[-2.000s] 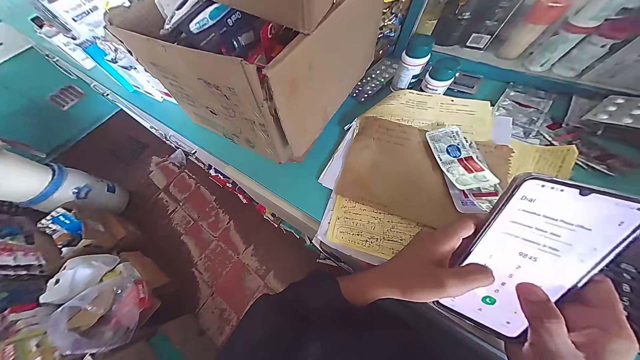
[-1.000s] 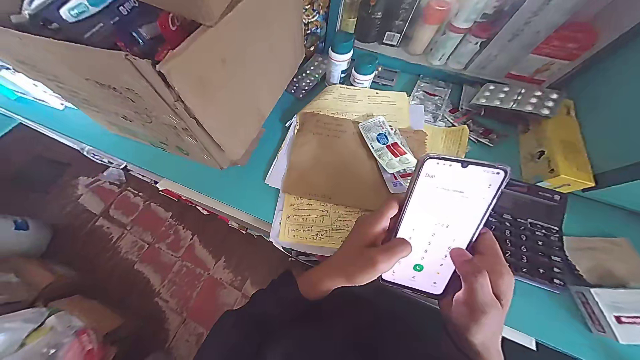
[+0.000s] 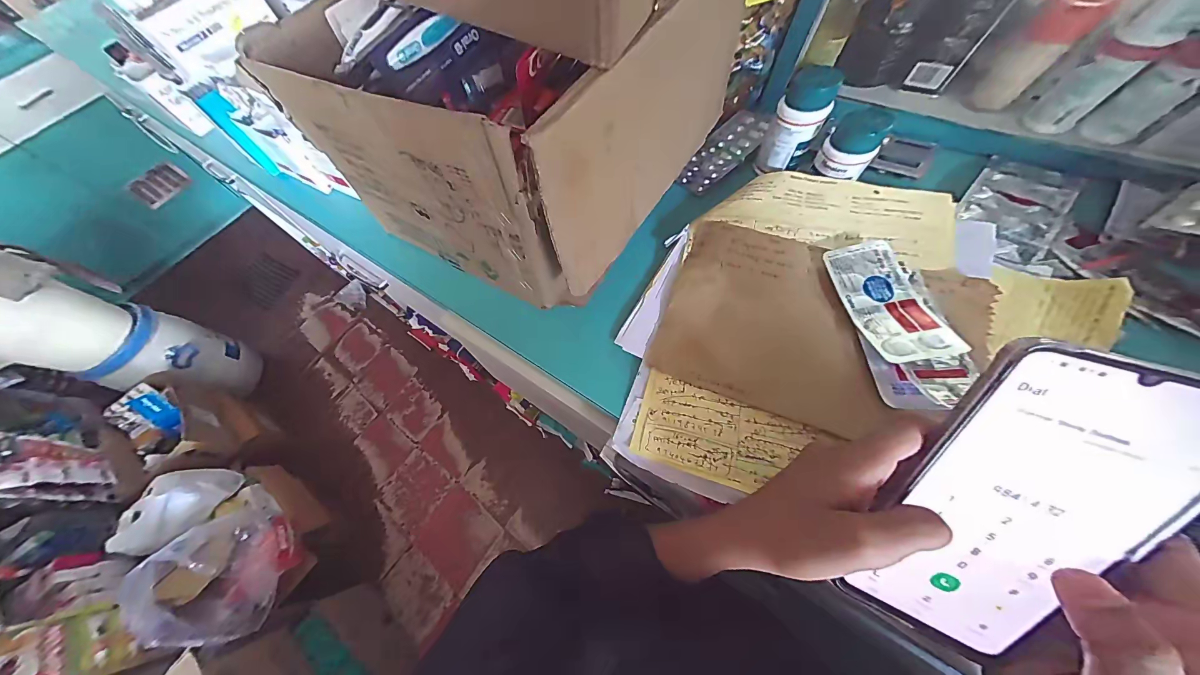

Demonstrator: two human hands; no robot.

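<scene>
A smartphone (image 3: 1031, 487) with a lit dial screen is at the lower right. My left hand (image 3: 825, 525) grips its left edge, the thumb lying over the screen. My right hand (image 3: 1125, 600) holds the phone's lower right side, with its thumb at the screen; part of this hand is cut off by the frame. Just beyond the phone, two blister packs of tablets (image 3: 895, 300) lie on a brown paper envelope (image 3: 750, 328). Under the envelope are yellow handwritten sheets (image 3: 694, 427) and white papers.
On the teal counter (image 3: 487, 323) stands an open cardboard box (image 3: 450, 187) full of packaged goods. White bottles with green caps (image 3: 797, 117) and a blister strip (image 3: 722, 150) are beside it. Lower left, plastic bags (image 3: 206, 572) and cartons lie near a white cylinder (image 3: 141, 342) on the tiled floor.
More digits show on the phone's screen than two seconds ago. Both hands keep hold of the phone. The view swung right and then back left.
</scene>
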